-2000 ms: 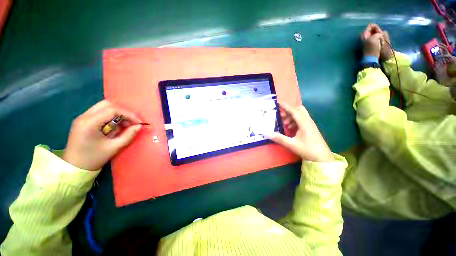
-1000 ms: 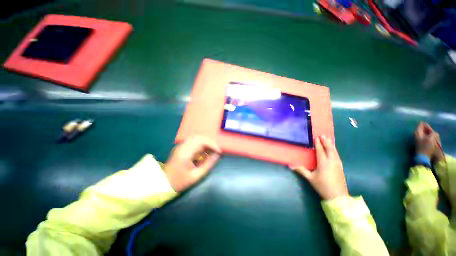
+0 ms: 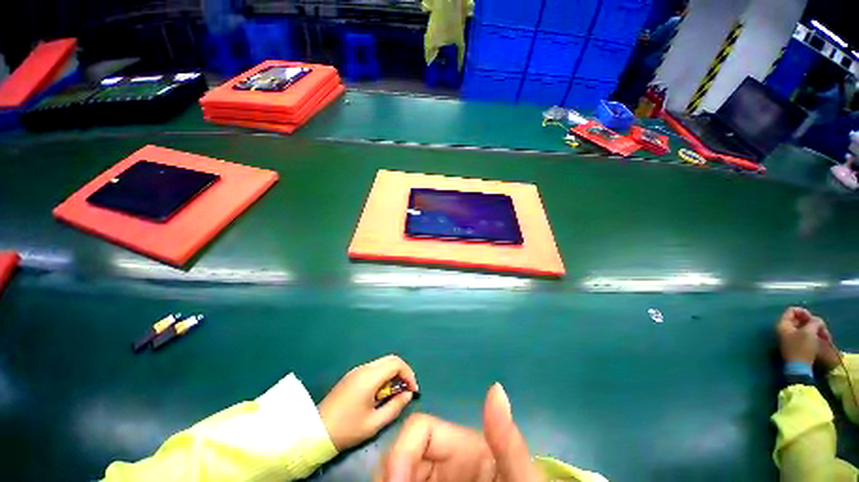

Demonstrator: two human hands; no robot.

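A black-framed tablet with a dark purple screen lies on an orange foam pad on the green bench, beyond both hands. A small pale patch shows at the tablet's left edge. My left hand is closed around a small black and yellow plug; its dark tip pokes out by the fingertips. My right hand is at the bottom edge, cut off, thumb raised and fingers curled but apart, with nothing seen in it. It is close beside my left hand and touches neither pad nor tablet.
A second dark tablet lies on a red-orange pad at left. Two spare plugs lie nearer. A small silvery scrap is at right, near another person's hands. Stacked pads, blue crates and a laptop stand beyond.
The pad with its tablet now lies farther from me, and both hands have come off it. The tablet's screen went from white to dark purple. The view has tilted up.
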